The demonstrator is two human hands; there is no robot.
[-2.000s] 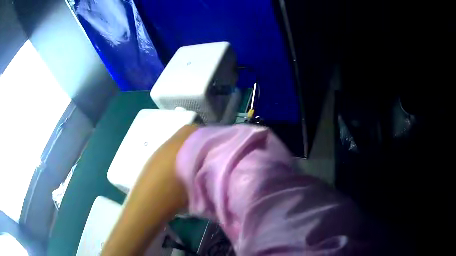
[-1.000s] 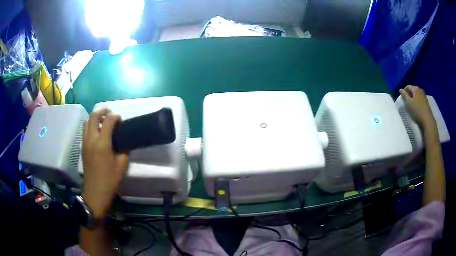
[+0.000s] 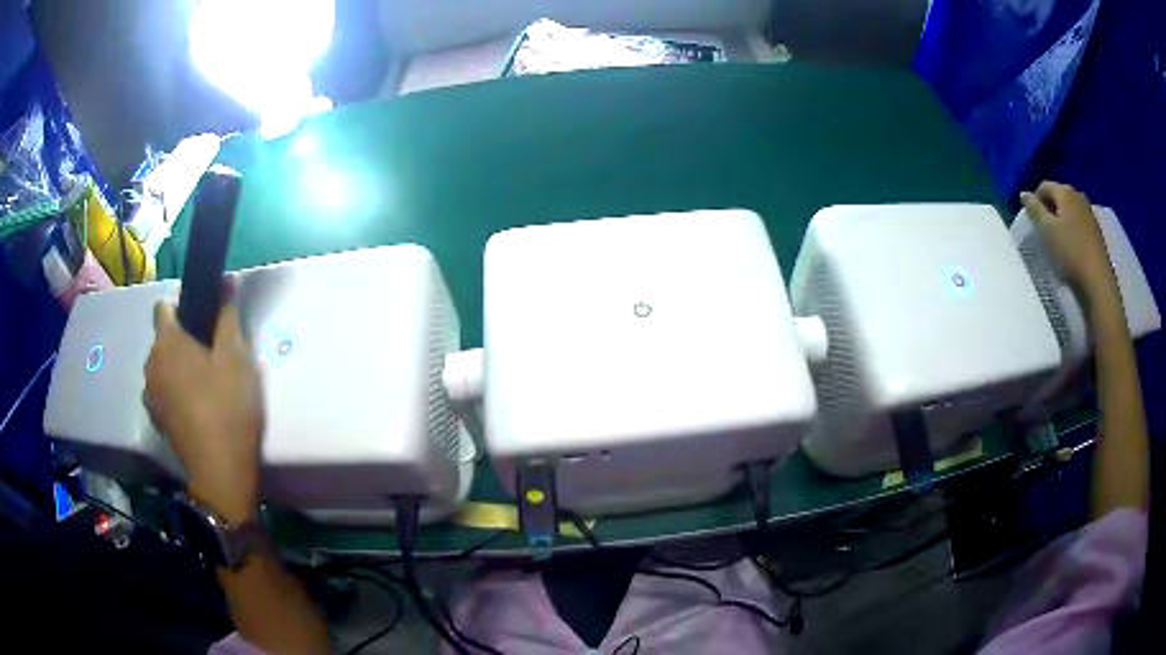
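My left hand [image 3: 205, 390] holds a black remote control [image 3: 209, 256] upright above the gap between the two leftmost white units. My right hand [image 3: 1068, 237] lies on top of the far right unit [image 3: 1125, 269], fingers near its back edge; what the fingertips touch cannot be told. The middle unit [image 3: 639, 346] shows an unlit power symbol. The units second from left [image 3: 339, 384], second from right [image 3: 921, 294] and far left [image 3: 102, 371] show blue-glowing symbols. A dark stick with a yellow dot [image 3: 536, 502] hangs at the middle unit's near side.
Black power cables [image 3: 407, 544] hang over the near edge of the green bench [image 3: 588, 141]. A bright lamp-like object [image 3: 262, 45] stands at back left. Clear plastic [image 3: 595, 49] lies beyond the bench. Yellow and pink items [image 3: 109, 243] are at left. A blue curtain [image 3: 1010, 96] hangs at right.
The view has swung from the right side to the whole row. Since one second ago, my left hand has moved left and turned the remote upright. My right hand has stayed on the far right unit.
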